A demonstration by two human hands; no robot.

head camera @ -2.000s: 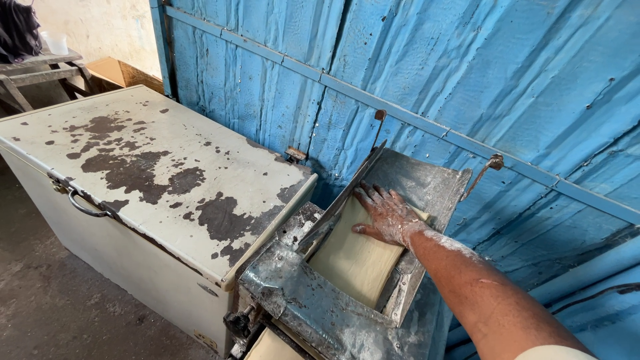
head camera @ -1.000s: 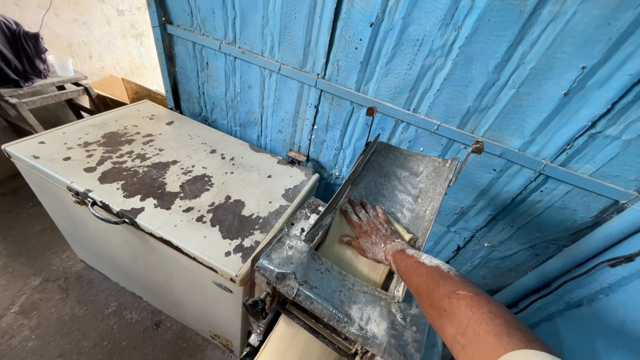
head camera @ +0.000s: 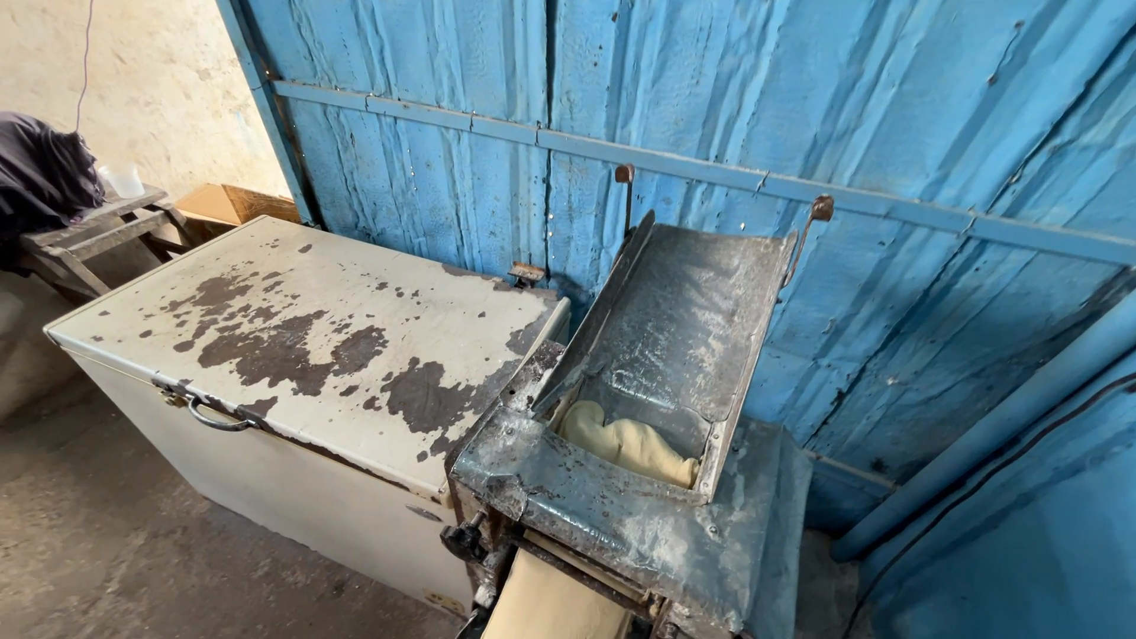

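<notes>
Neither my left hand nor my right hand shows in the head view now. A crumpled end of pale dough [head camera: 630, 444] lies in the opening of a dough sheeter's metal housing [head camera: 612, 524]. Above that opening slopes a worn metal feed chute [head camera: 701, 302], with white dusting on its surface. Below the housing, a smooth flat sheet of dough [head camera: 555, 599] comes out at the lower edge of the view. How the two parts of the dough meet inside the machine is hidden.
A chest freezer [head camera: 266, 497] with a peeling lid stands close left of the machine. Behind both is a blue corrugated metal wall [head camera: 426, 186]. A wooden stool [head camera: 106, 231] holding dark cloth and a plastic cup stands far left, near a cardboard box [head camera: 222, 206]. A blue pipe [head camera: 994, 435] runs at right.
My right hand, earlier flat on the dough in the chute, has left the view. The dough that lay flat along the chute is now a short crumpled end down in the opening.
</notes>
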